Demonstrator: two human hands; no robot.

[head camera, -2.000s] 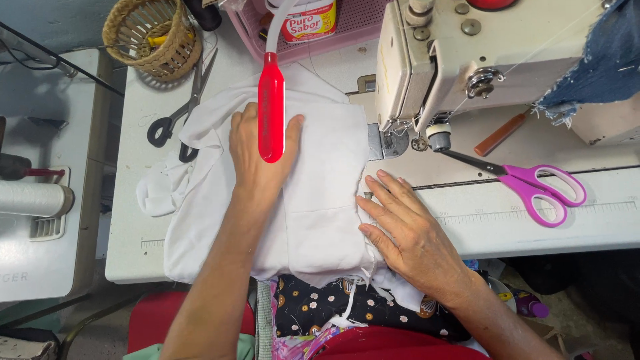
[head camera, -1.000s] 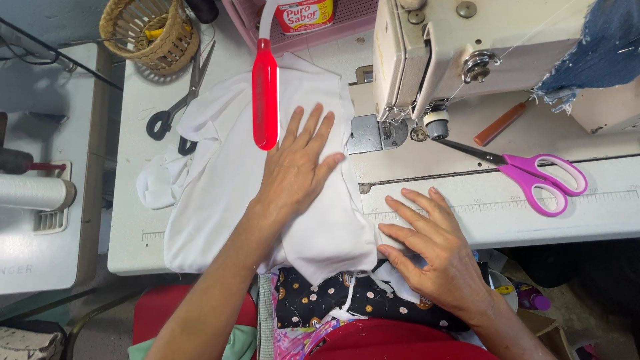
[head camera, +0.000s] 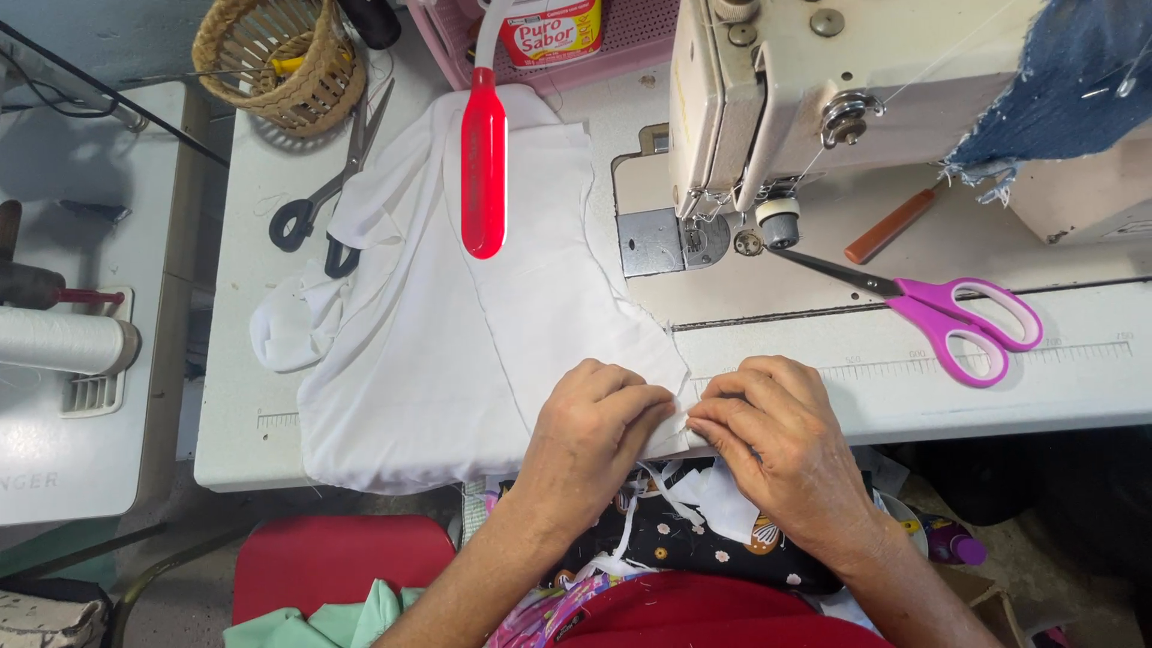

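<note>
White fabric (head camera: 414,360) lies spread over the sewing table, its right edge beside the needle plate (head camera: 652,243) of a sewing machine (head camera: 864,117). My left hand (head camera: 594,441) pinches the fabric's lower right corner between thumb and fingers. Close beside it, my right hand (head camera: 778,441) has its fingertips closed on the same corner's edge. Purple-handled scissors (head camera: 954,324) lie to the right, their tips near the machine's presser area. Black-handled scissors (head camera: 328,193) lie left of the fabric, one handle loop partly under it.
A red-ended lamp (head camera: 484,171) hangs over the fabric. A wicker basket (head camera: 297,81) and a pink plastic basket (head camera: 621,45) stand at the back. A brown-handled tool (head camera: 889,227) lies by the machine, and denim (head camera: 1062,81) drapes over it. Left stands another table with a thread cone (head camera: 63,340).
My left hand has moved from the middle of the fabric down to its lower right corner. My right hand, open a second ago, now pinches there too.
</note>
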